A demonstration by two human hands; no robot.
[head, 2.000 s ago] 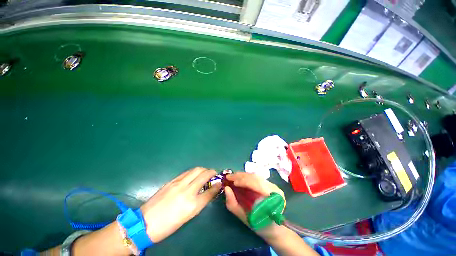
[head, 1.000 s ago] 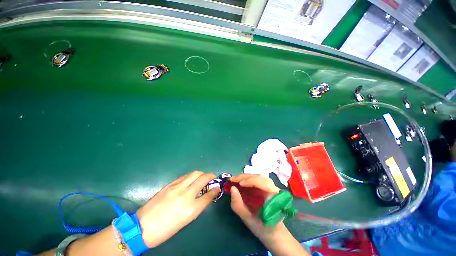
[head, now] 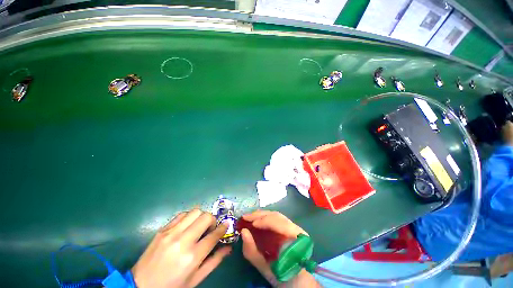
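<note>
An electronic assembly [head: 226, 216] of two joined round parts lies on the green bench, its length now pointing away from me. My left hand [head: 183, 244] holds its near round part from the left with the fingertips. My right hand [head: 273, 239] is closed around a dark red dispensing syringe [head: 268, 241], its tip end at the assembly's right side. The tip itself is hidden or too small to tell. The syringe's green adapter cap [head: 293, 258] points toward me, with the clear air hose [head: 475, 208] leaving it.
A crumpled white cloth [head: 288, 169] touches a red parts bin [head: 339, 177]. The black dispenser controller [head: 419, 149] stands right, inside the hose loop. The belt [head: 225, 67] behind carries several assemblies. A blue cord [head: 84, 250] lies lower left. A person's blue sleeve [head: 495, 197] shows at right.
The assembly in my left fingers has turned from slanted to nearly lengthwise and shows more. Both hands sit lower left in view. The bin, cloth, controller and belt assemblies appear shifted left as the view moved.
</note>
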